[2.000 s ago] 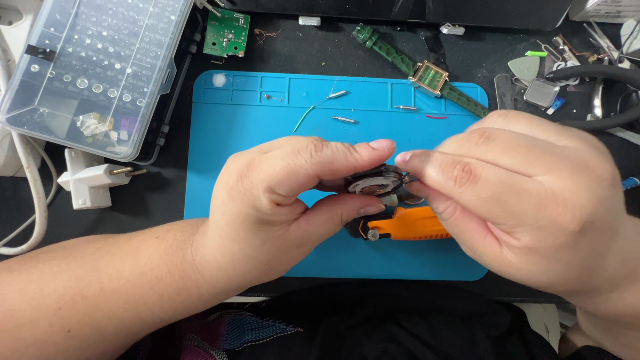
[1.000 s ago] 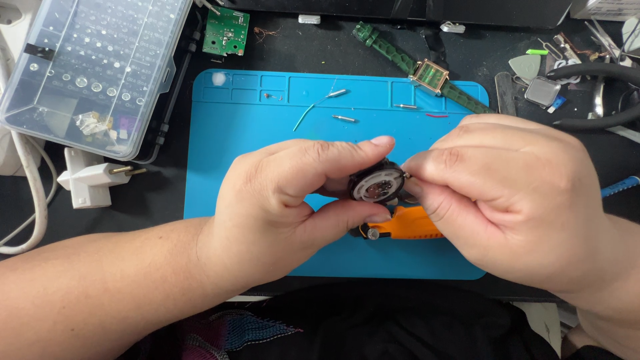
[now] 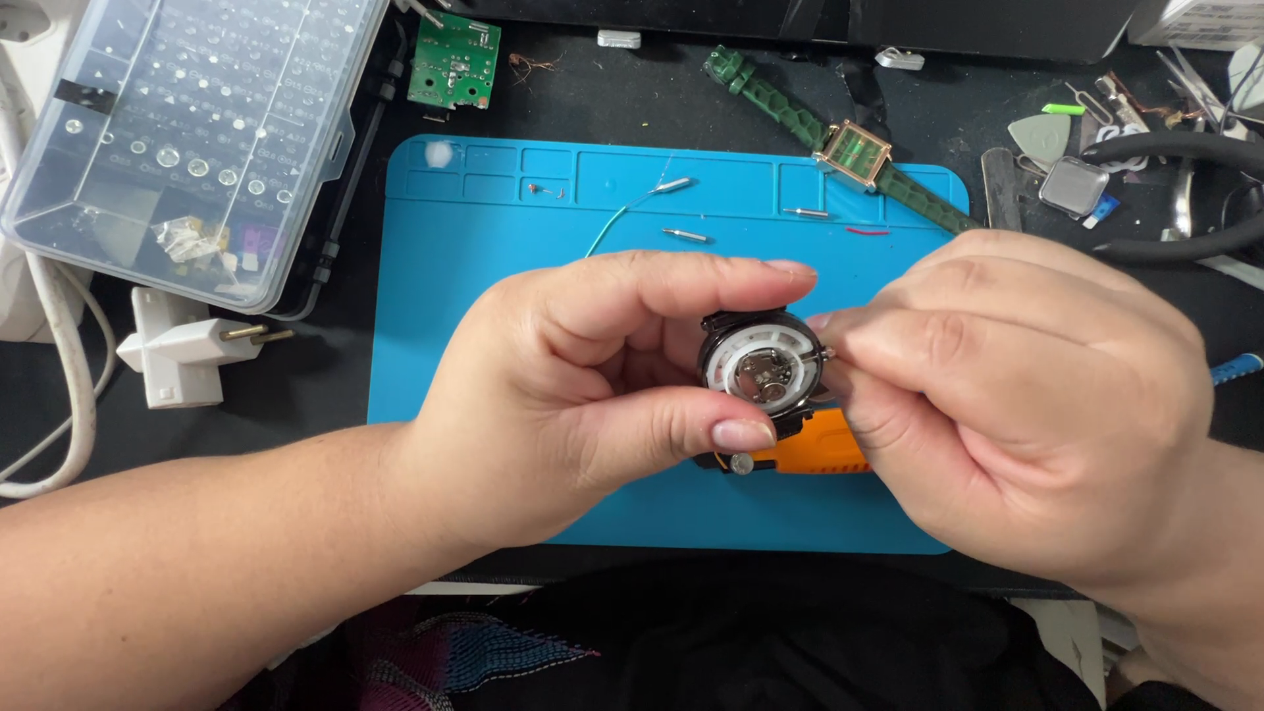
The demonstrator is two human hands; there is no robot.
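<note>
My left hand (image 3: pixel 602 385) holds a round black watch case (image 3: pixel 764 365) between thumb and fingers above the mat. The back is off, so the movement (image 3: pixel 766 375) and the white ring around it show. On the case's right side, the thumb and forefinger of my right hand (image 3: pixel 1017 395) pinch the small metal crown (image 3: pixel 828 353). Whether its stem sits fully in the case cannot be told. Under the watch, an orange-handled tool (image 3: pixel 815 444) lies on the blue silicone mat (image 3: pixel 494 346), partly hidden by my hands.
A green-strapped watch (image 3: pixel 855 155) crosses the mat's upper right edge. Small metal pins (image 3: pixel 685 235) and a green wire (image 3: pixel 604 232) lie on the mat. At left are a clear parts box (image 3: pixel 197 138) and a white plug adapter (image 3: pixel 183 351); black-handled pliers (image 3: pixel 1165 148) and loose tools lie at right.
The watch case has turned from a steep tilt, so its open back now faces the camera more. Both hands remain on it in nearly the same place.
</note>
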